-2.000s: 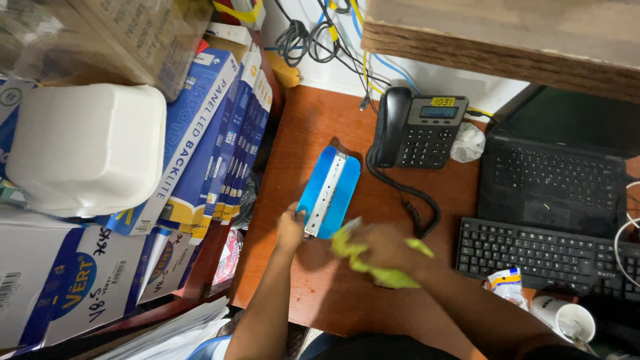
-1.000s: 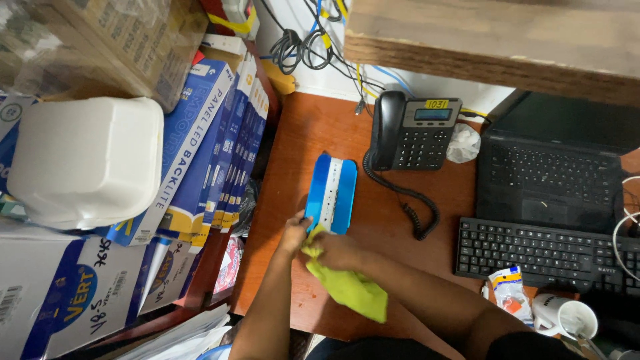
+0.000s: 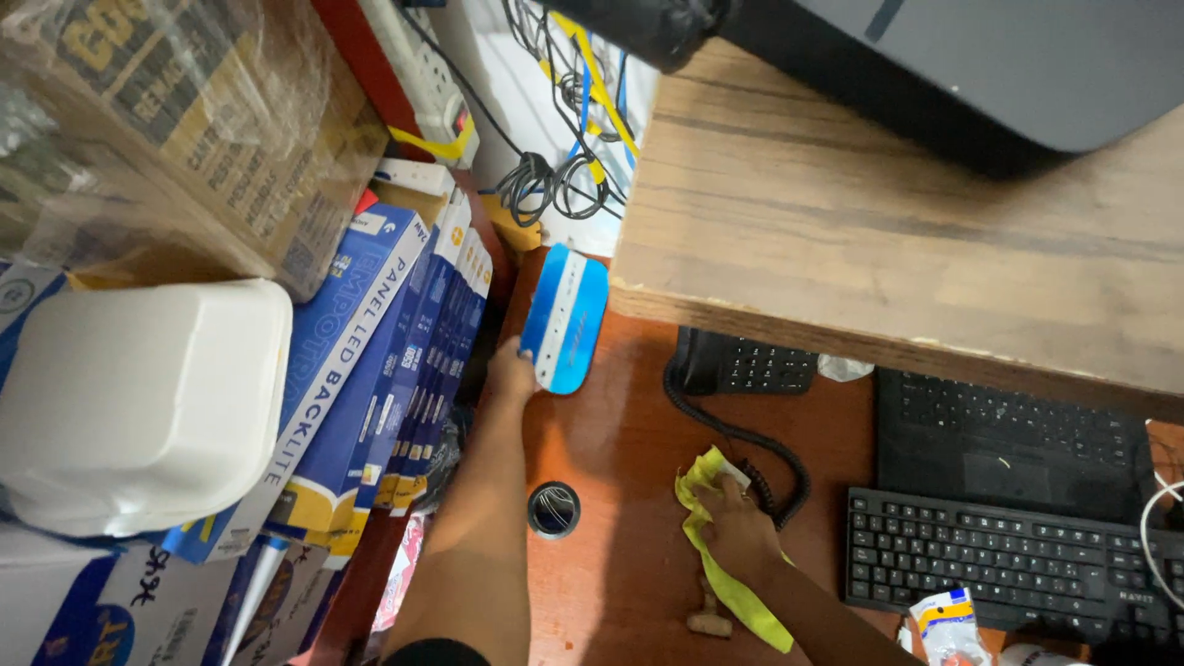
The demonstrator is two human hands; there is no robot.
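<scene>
My left hand point(image 3: 511, 372) grips the near end of a blue plate with a white perforated strip along its middle point(image 3: 566, 319), held by the left edge of the wooden shelf. My right hand point(image 3: 737, 527) lies over a yellow-green cloth point(image 3: 745, 606), fingers on it, low over the reddish-brown desk point(image 3: 606, 481) and beside the coiled phone cord. A small tan object point(image 3: 709, 622), perhaps a stamp handle, is by the cloth's lower part. A round black cable grommet point(image 3: 554, 511) sits in the desk between my forearms.
A thick wooden shelf point(image 3: 879, 231) overhangs the black desk phone point(image 3: 740, 363) and laptop point(image 3: 1008, 444). A black keyboard point(image 3: 980, 555) and a small packet point(image 3: 950, 629) are at right. Stacked boxes point(image 3: 324, 370) and a white foam container point(image 3: 148, 398) stand at left; cables point(image 3: 555, 185) hang behind.
My left hand has moved the blue plate away from the cloth, toward the back of the desk. My right hand and the cloth are now apart from it, near the phone cord. The view has shifted.
</scene>
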